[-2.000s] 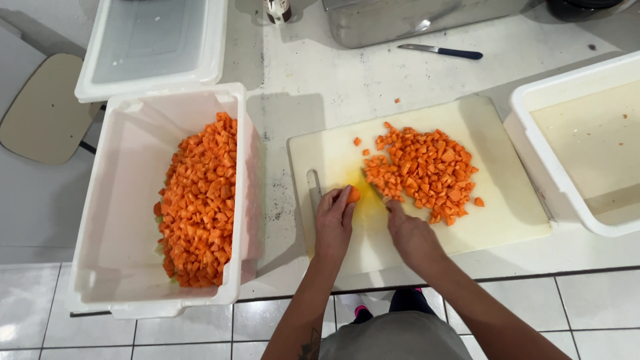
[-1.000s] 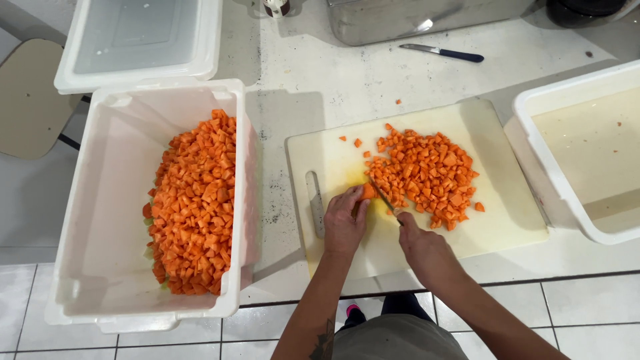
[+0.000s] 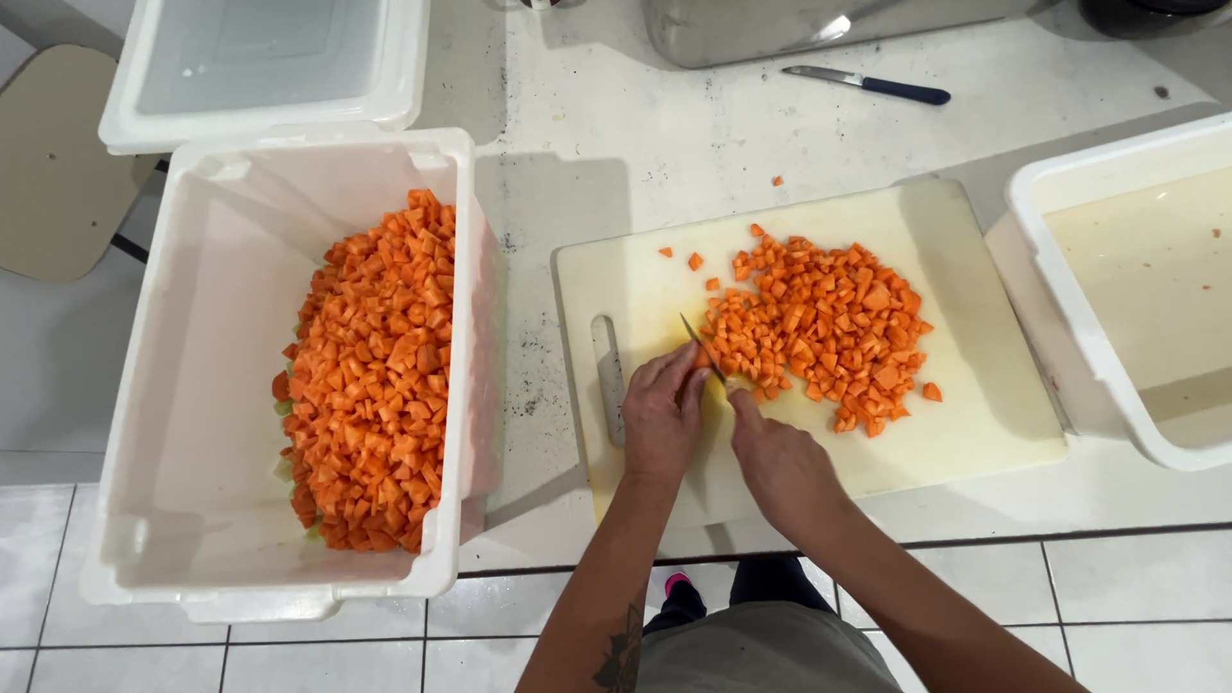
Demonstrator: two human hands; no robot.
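Observation:
On a white plastic cutting board [image 3: 972, 385], my left hand [image 3: 664, 414] pinches a small piece of carrot [image 3: 703, 358], mostly covered by the fingers. My right hand [image 3: 784, 457] is closed around the handle of a kitchen knife [image 3: 701, 342]; its narrow blade lies against the carrot piece, tip pointing away from me. Just right of the blade spreads a pile of diced carrot [image 3: 837, 327], and a few loose bits lie near the board's far edge. To the left, a deep white plastic bin [image 3: 212, 366] holds a large heap of diced carrot [image 3: 375, 385] over some pale green pieces.
A white tub [image 3: 1088, 318] of cloudy liquid stands at the right. Behind the board lie a paring knife with a dark handle [image 3: 905, 91] and a metal container [image 3: 770, 29]. A translucent lidded box [image 3: 260, 67] sits beyond the bin, with a chair [image 3: 67, 164] at far left.
The carrot piece, longer beyond my left fingers one second ago, now shows only a short end. The knife has stayed in my right hand, beside the carrot.

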